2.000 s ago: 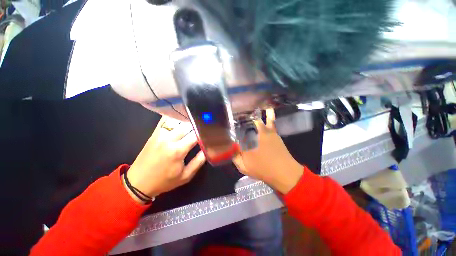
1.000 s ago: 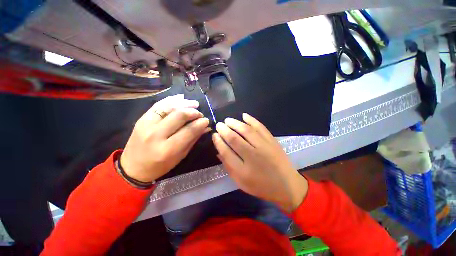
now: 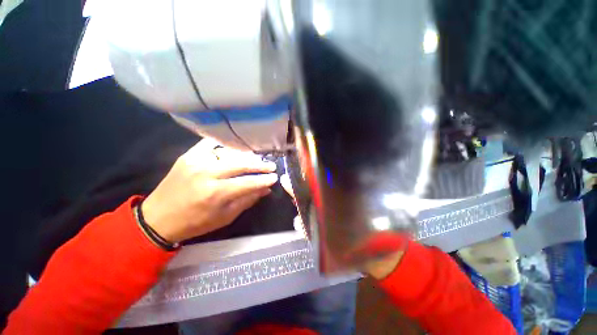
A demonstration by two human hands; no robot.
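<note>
A large black cut panel lies on the machine table, left of and under the white sewing machine head. My left hand is on the panel just below the head, its thumb and fingertips pinched together on a small dark edge of cloth. A glossy dark oblong lamp hangs close and large in front. It hides most of my right hand; only a few fingertips beside the left hand and part of the wrist show. The needle area is hidden.
A printed ruler runs along the table's front edge. Black bands hang at the right edge. A blue plastic crate with a pale cloth stands below right. Teal fluffy material fills the upper right.
The view has shifted, so the machine head and lamp now cover the needle area, the shears and most of my right hand. My left hand remains pinched near the needle area.
</note>
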